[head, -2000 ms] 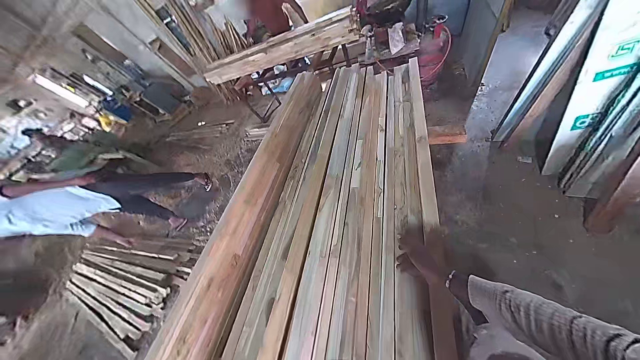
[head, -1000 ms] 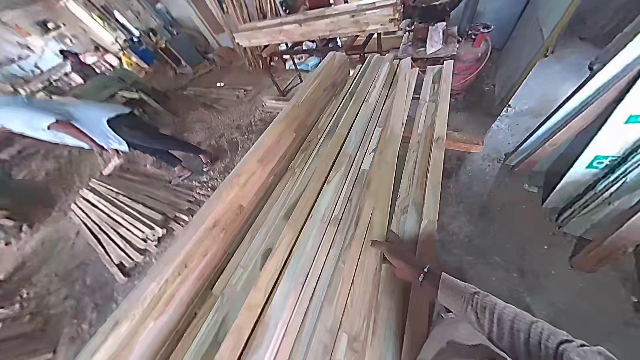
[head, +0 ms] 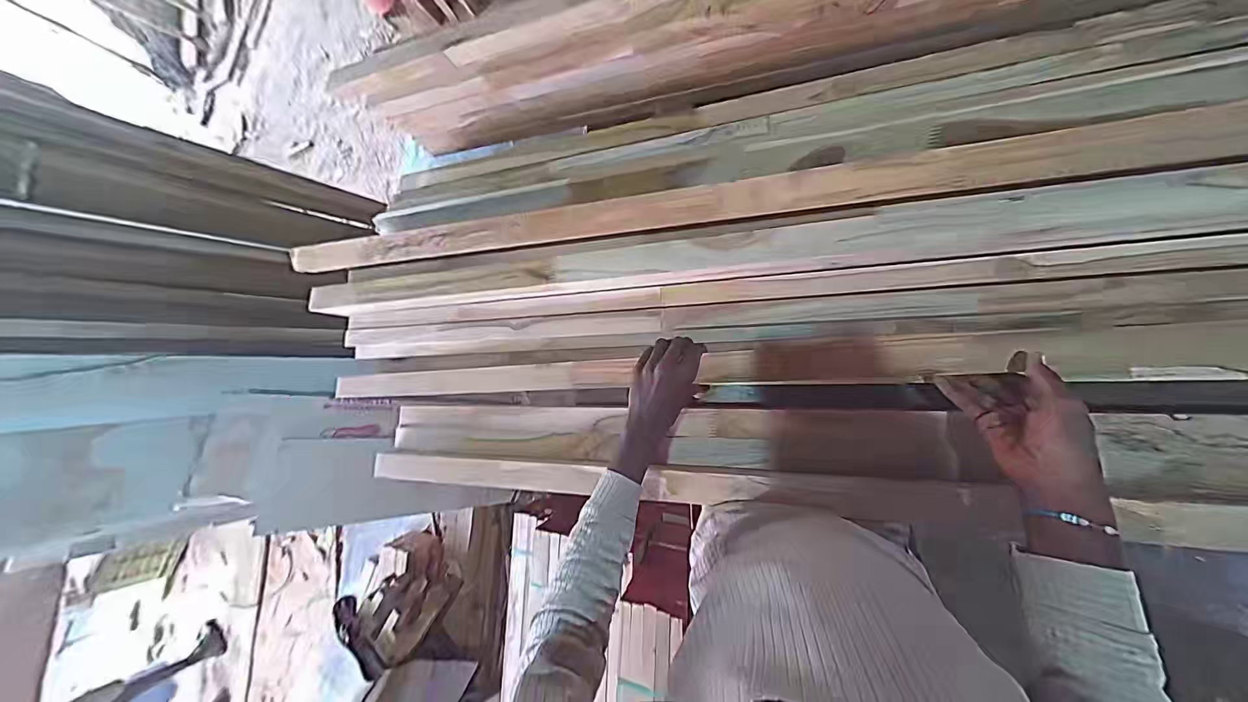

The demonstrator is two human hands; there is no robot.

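Note:
Long wooden boards [head: 741, 195] lie side by side across the head view. My left hand [head: 665, 395] has its fingers curled over one narrow wooden board [head: 487, 378] in the lower middle of the stack. Farther right, my right hand [head: 1043, 424], with a beaded band at the wrist, is turned partly palm up and grips the edge of the same board. A dark gap runs along the near side of this board. Nearer my body lie two more boards [head: 517, 436]. The undersides of the fingers on the board are hidden.
Dark stacked panels [head: 146, 263] stand at the left, close to the board ends. Below them is a pale blue-grey surface [head: 146, 439]. Scrap wood [head: 409, 595] and upright pale strips [head: 639, 643] lie lower down, near my body.
The view has swung round strongly, so the boards now run sideways. My left hand has come into view on a board; before, only one hand showed, touching the boards near their right side.

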